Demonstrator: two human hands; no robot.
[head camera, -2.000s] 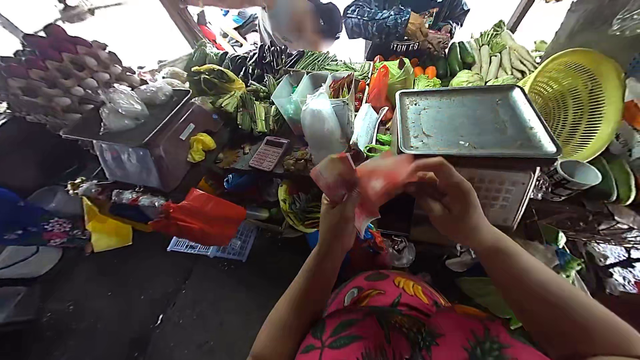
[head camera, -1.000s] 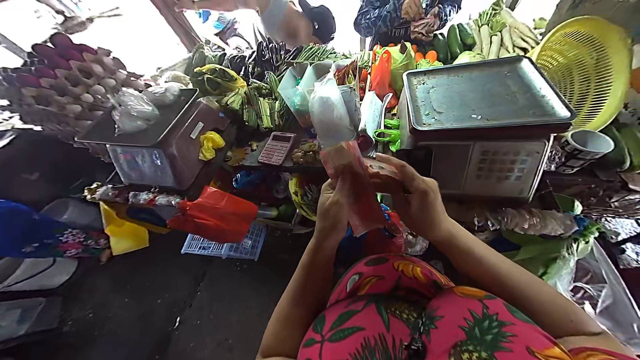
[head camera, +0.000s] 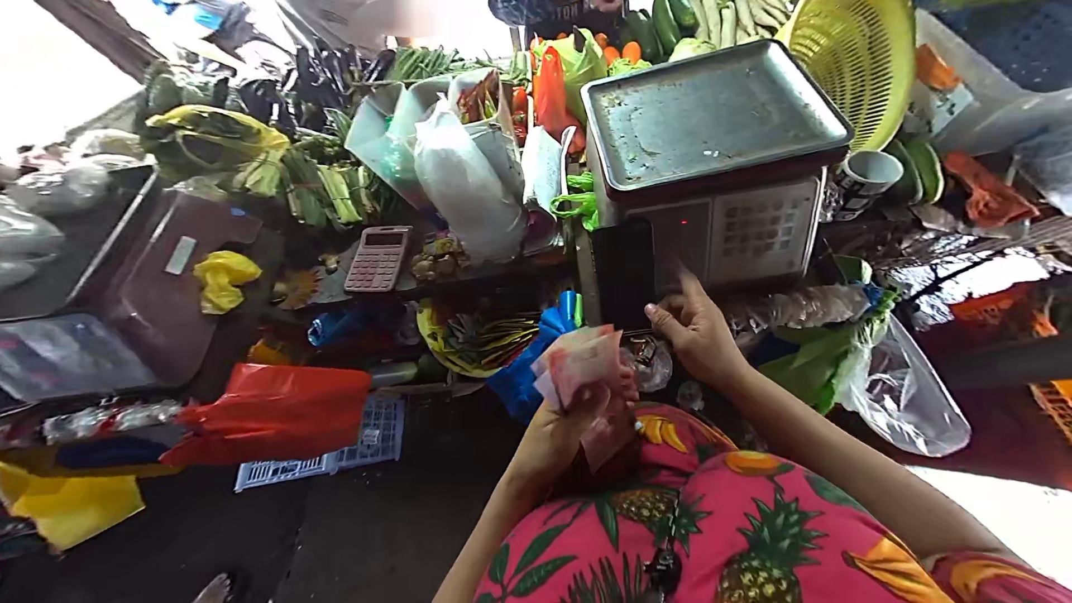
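Note:
My left hand (head camera: 578, 414) is closed around several folded reddish banknotes (head camera: 586, 364), low in front of my body. My right hand (head camera: 699, 331) is off the notes, its thumb and a fingertip at the lower right corner of a dark phone (head camera: 624, 268). Whether it grips the phone I cannot tell. The phone leans against the front of a weighing scale (head camera: 733, 230), which carries a metal tray (head camera: 712, 109). A pink calculator (head camera: 378, 260) lies to the left, beside white plastic bags (head camera: 469, 180).
Vegetables (head camera: 310, 92) are heaped along the back of the stall. A yellow plastic basket (head camera: 863, 67) and a patterned cup (head camera: 871, 180) stand at the right. Red plastic bags (head camera: 276, 410) hang at the front left; a second scale (head camera: 159, 268) stands at the far left.
My right hand has left the banknotes, which both hands held before, and moved right to the phone. The notes stay in my left hand.

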